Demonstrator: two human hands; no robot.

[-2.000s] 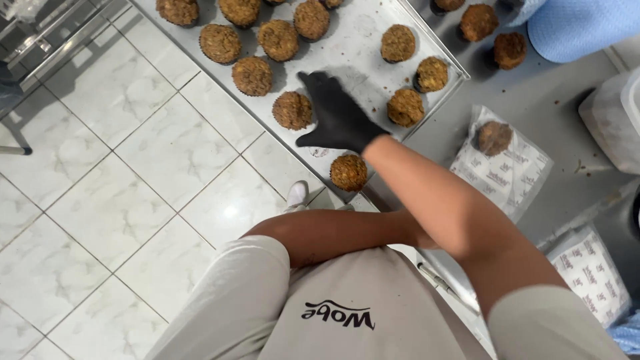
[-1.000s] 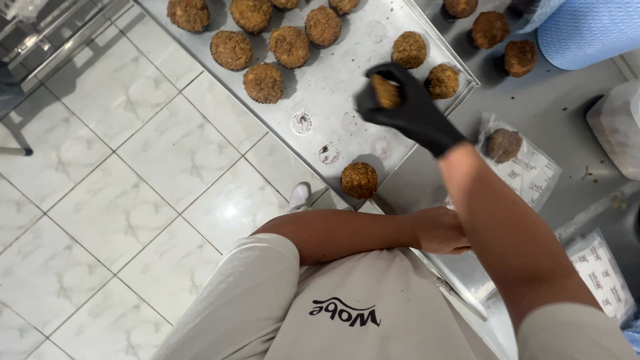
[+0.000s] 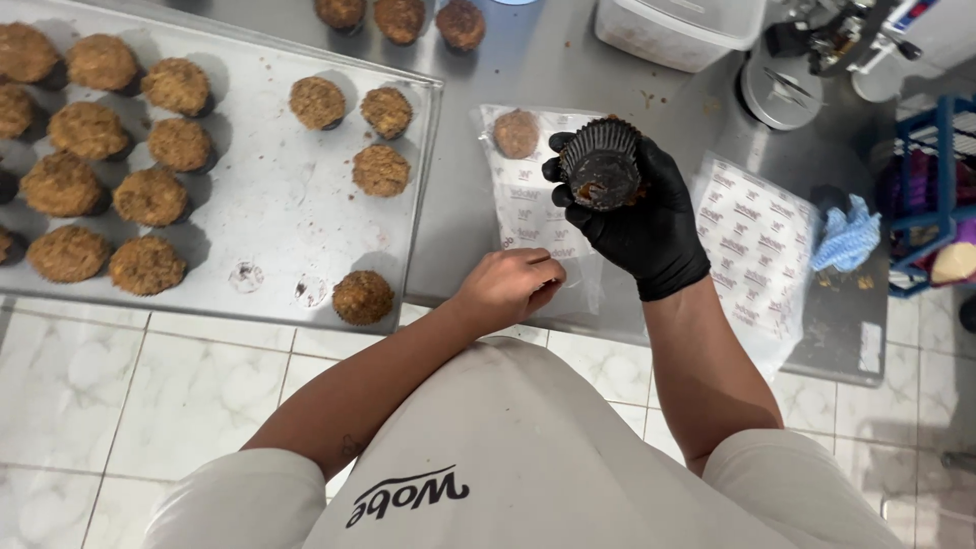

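Observation:
My right hand [image 3: 640,206], in a black glove, holds a muffin in a dark pleated paper case [image 3: 602,164] tipped so that its base faces me. A brown patch shows on that base. Bare and loosely curled, my left hand [image 3: 512,290] rests by the counter's front edge, at the lower end of a printed clear bag [image 3: 526,206]. On the upper part of this bag lies another muffin [image 3: 517,133]. To the left, a metal tray [image 3: 259,152] carries many muffins, among them one at its near right corner [image 3: 363,297].
Beyond the tray stand several more muffins [image 3: 399,19] on the steel counter [image 3: 457,99]. A plastic tub [image 3: 679,30] and a round metal lid [image 3: 781,88] are at the back. Farther right lie a stack of printed bags [image 3: 751,244], a blue cloth [image 3: 848,232] and a blue crate [image 3: 923,206].
My gloved right hand has taken a muffin from the tray and moved right with it, over the counter. The view has swung right.

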